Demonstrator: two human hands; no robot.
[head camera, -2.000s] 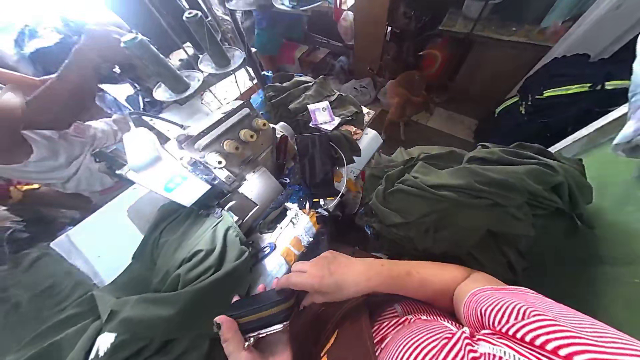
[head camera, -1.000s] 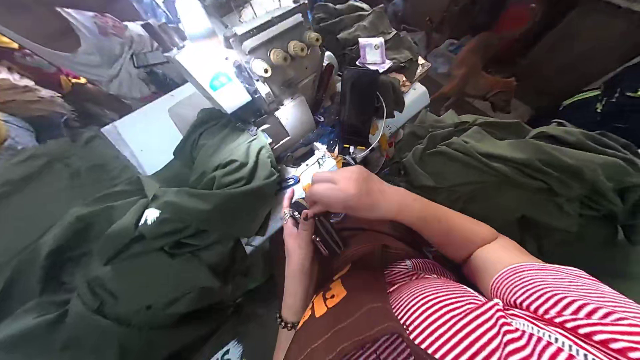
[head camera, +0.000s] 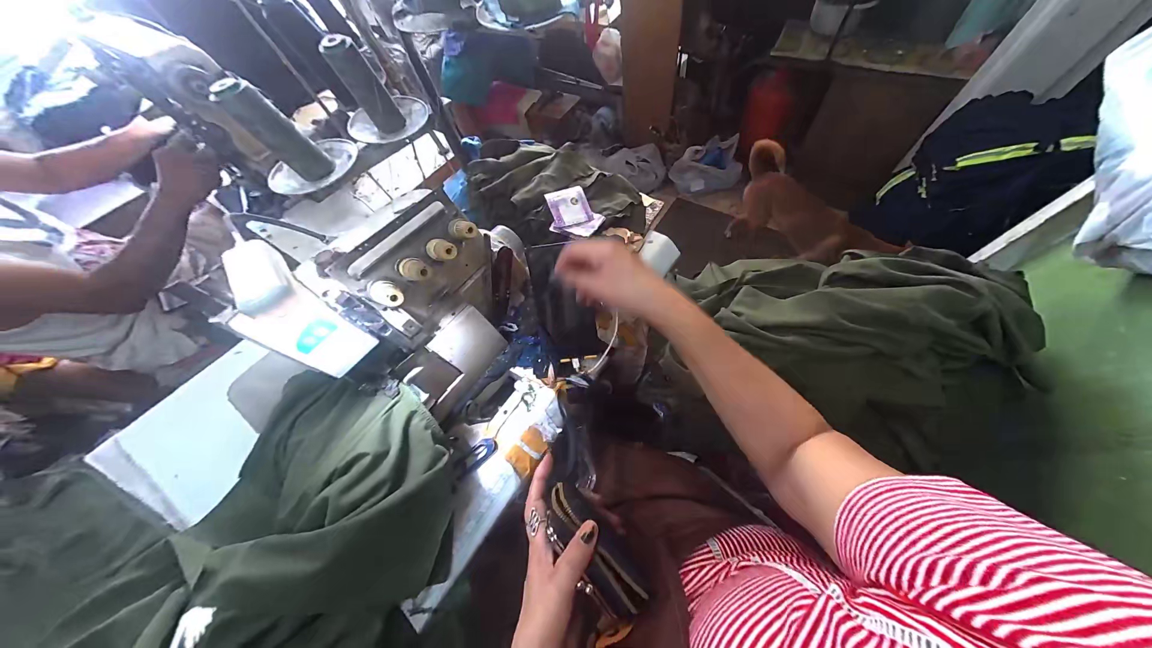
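My left hand (head camera: 560, 560) holds a dark zippered wallet (head camera: 598, 553) low in front of me, its metal zipper showing along one side. My right hand (head camera: 607, 274), blurred, is raised at the centre, just below some purple banknotes (head camera: 570, 210) that lie on dark green cloth. Whether my right fingers hold anything cannot be made out. An overlock sewing machine (head camera: 418, 270) with several tension dials stands left of my right hand. Blue-handled scissors (head camera: 480, 453) rest on its bed. Green fabric (head camera: 342, 486) drapes over the table to the left of my left hand.
Thread cones (head camera: 270, 126) stand behind the machine. Another person's arms (head camera: 117, 225) are at the far left. A heap of green cloth (head camera: 855, 333) lies at the right, with a brown dog (head camera: 801, 211) behind it. A dark bag (head camera: 990, 162) with yellow stripes sits at the upper right.
My right hand has left the wallet and moved up and forward toward the banknotes. My left hand still has the wallet. The view has shifted.
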